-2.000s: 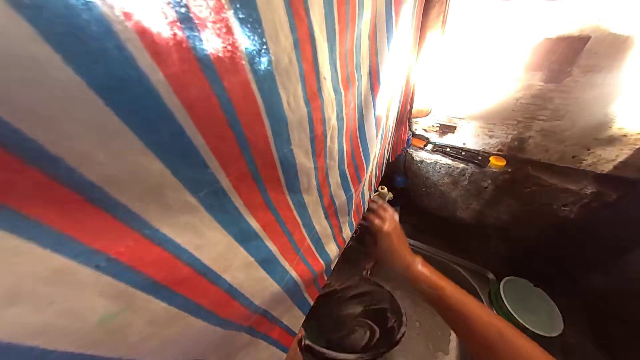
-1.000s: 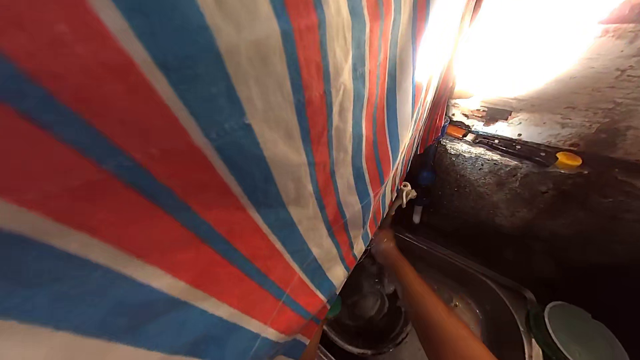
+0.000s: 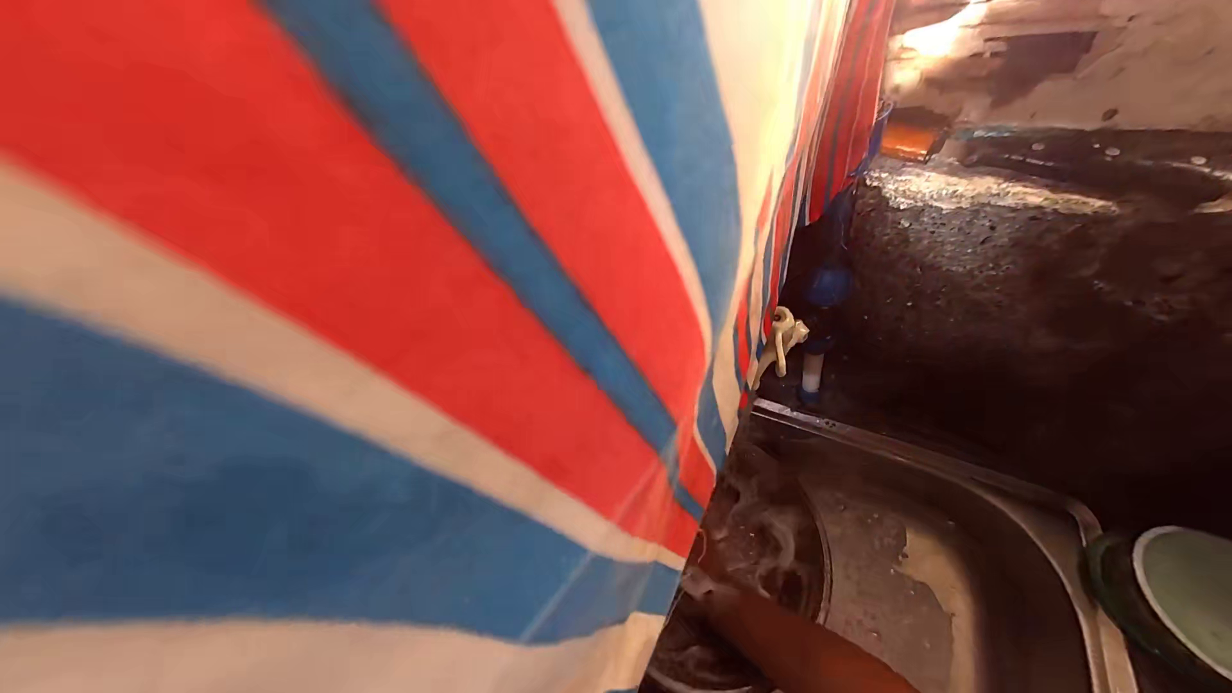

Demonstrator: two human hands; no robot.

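Observation:
My right hand (image 3: 707, 582) reaches down over a dark round pan (image 3: 770, 539) standing in a metal sink (image 3: 895, 577). The fingers are blurred and partly hidden by a striped red, blue and white plastic sheet (image 3: 385, 337), so whether they hold anything cannot be told. Liquid or suds swirl in the pan, whose left side the sheet covers. A pale plastic tap (image 3: 784, 337) juts out past the sheet's edge, above the sink's back rim. My left hand does not show.
Right of the sink stands a green round container with a pale lid or plate (image 3: 1189, 582). Behind it rises a dark rough wall (image 3: 1011, 318), with an orange-ended tool (image 3: 910, 135) on its ledge. A blue and white pipe (image 3: 811, 371) stands beside the tap.
My right hand was at the tap two seconds ago; it has come down from there to the pan. The view has moved closer to the sheet, which covers more of the pan.

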